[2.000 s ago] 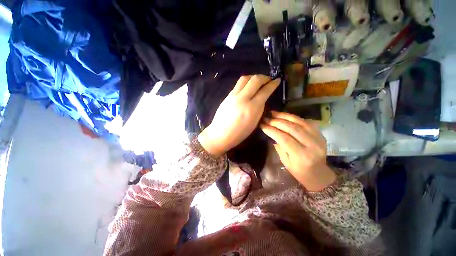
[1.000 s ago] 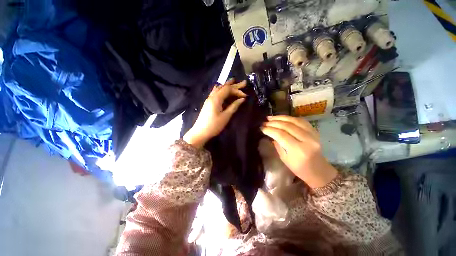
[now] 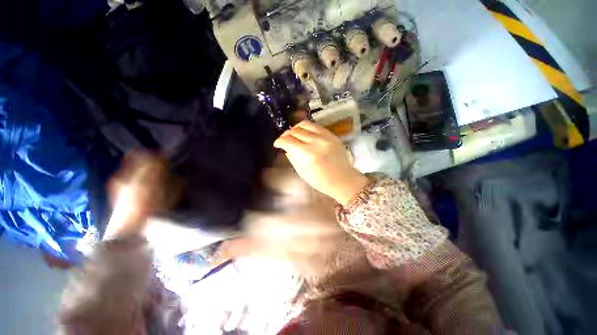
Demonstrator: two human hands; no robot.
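Observation:
A black garment piece lies left of the overlock machine and reaches down toward the lap. My left hand is strongly blurred over the left part of the black cloth; its grip cannot be told. My right hand is just below the needle area, fingertips together at the right edge of the black cloth. Whether they pinch it is hidden. Pale blurred cloth lies on the lap below the hands.
Blue garments are heaped at the far left. A smartphone lies right of the machine, near white paper and yellow-black tape. A red-handled tool is right of the knobs. Grey garments are lower right.
My left hand has moved left, away from the needle area, and the black cloth is spread further left. My right hand stays near the machine. The camera view has shifted to the right.

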